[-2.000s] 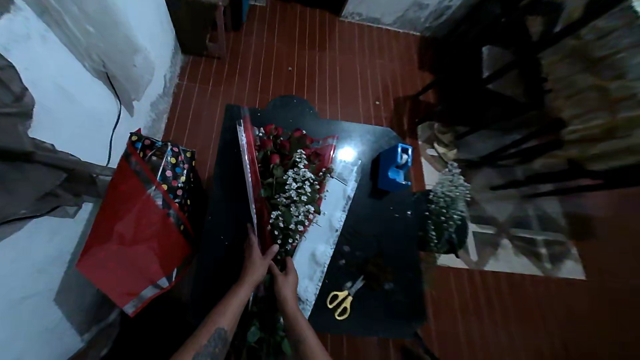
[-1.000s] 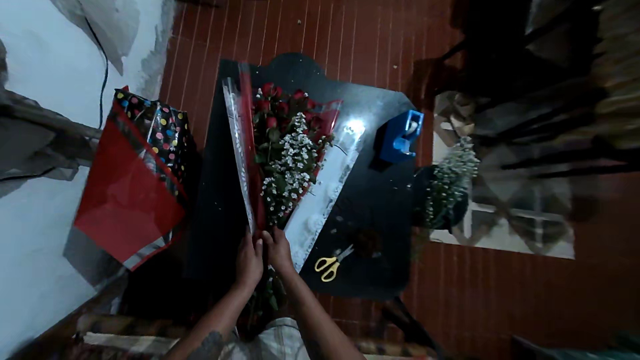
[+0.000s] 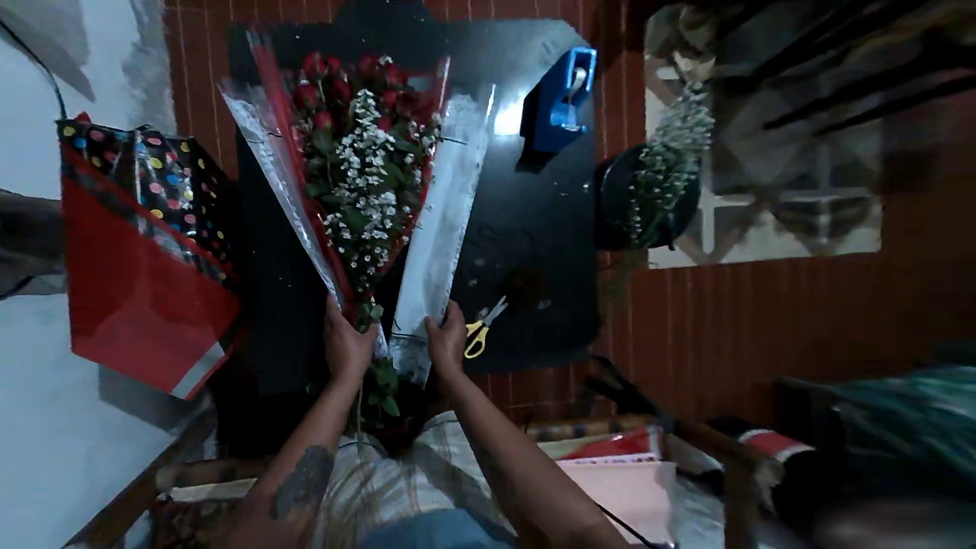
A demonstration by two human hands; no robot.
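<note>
A bouquet of red roses and small white filler flowers (image 3: pixel 364 175) lies on the black table (image 3: pixel 526 252), its stems toward me, with red and clear wrapping on both sides. My left hand (image 3: pixel 349 343) is closed around the gathered lower part of the bouquet. My right hand (image 3: pixel 448 339) pinches the lower right edge of a whitish wrapping sheet (image 3: pixel 438 221), which lies to the right of the flowers. Yellow-handled scissors (image 3: pixel 480 329) rest on the table just right of my right hand. A blue tape dispenser (image 3: pixel 563 103) stands farther up at the right.
Left of the table stands a red wrapper with polka-dot lining (image 3: pixel 145 267). A dark pot with white flowers (image 3: pixel 648 191) is on the floor at the right, beside a patterned mat (image 3: pixel 762 244). Pink and red sheets (image 3: pixel 621 488) lie near my right forearm.
My hands were together at the bouquet's stems; now my right hand is apart from the left, at the whitish sheet. The view has moved closer to the table.
</note>
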